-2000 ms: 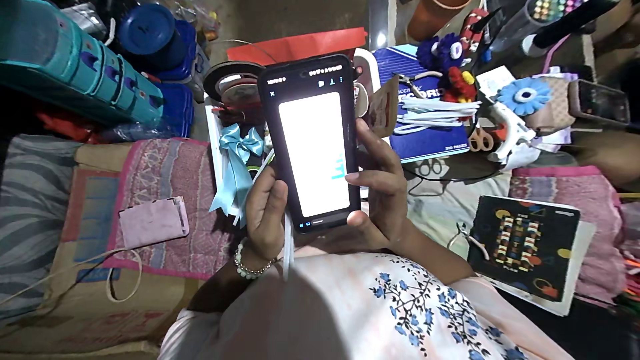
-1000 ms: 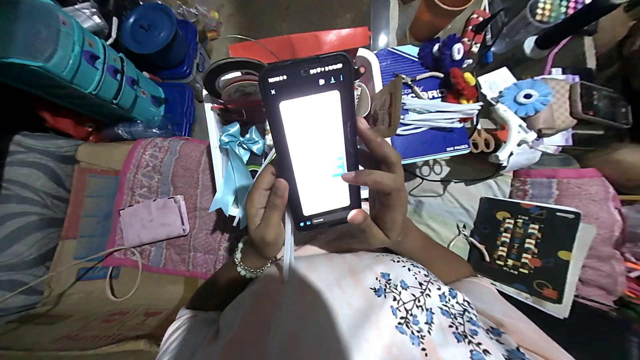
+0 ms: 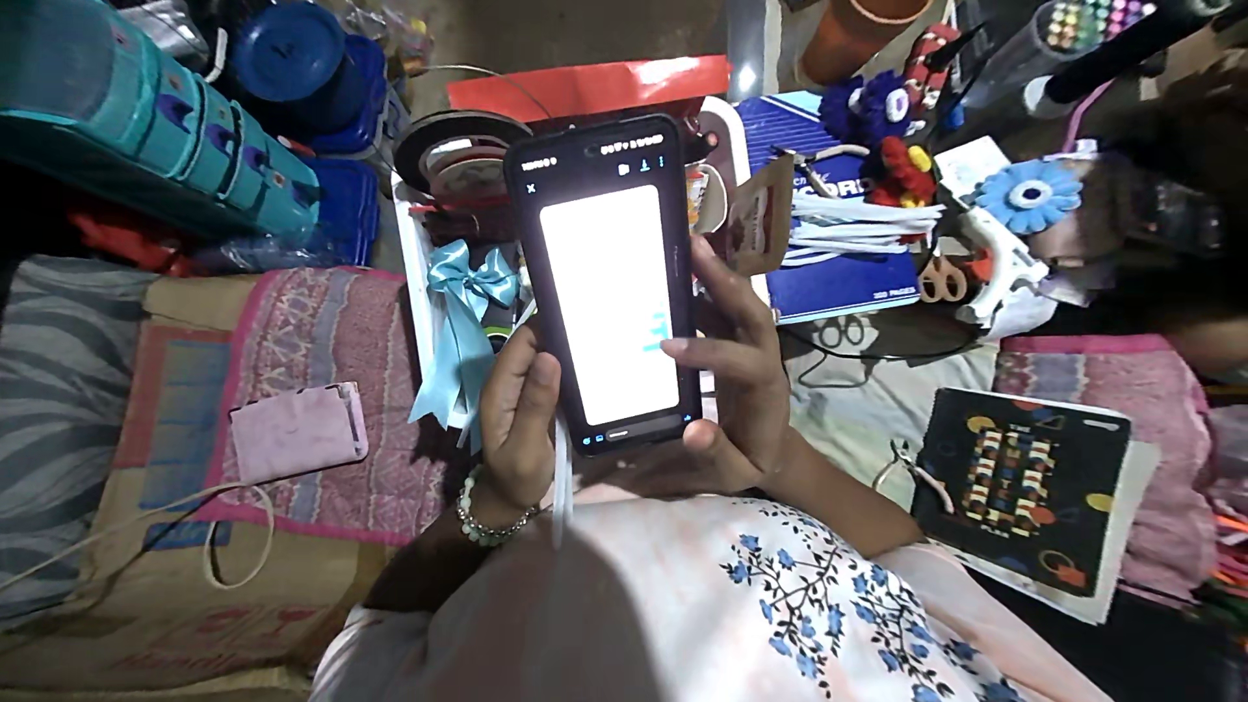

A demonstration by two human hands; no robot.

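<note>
A black smartphone with a bright white screen stands nearly upright before me. My left hand grips its lower left side, and a beaded bracelet circles that wrist. The fingers of my right hand are around the lower right side, one fingertip on the screen by a small light-blue mark. Behind the phone's left edge lies a light-blue satin ribbon bow. White strips rest on a blue record book to the right. A thin white strip hangs below the phone near my left hand.
A pink wallet lies on a patterned pink cloth at left. Pliers touch a black-covered notebook at right. Beyond are scissors, a white glue gun, a blue crocheted flower and teal drawers.
At the far right, a phone-like object on the brown bag has shifted and is now blurred. Both of my hands stay on the smartphone.
</note>
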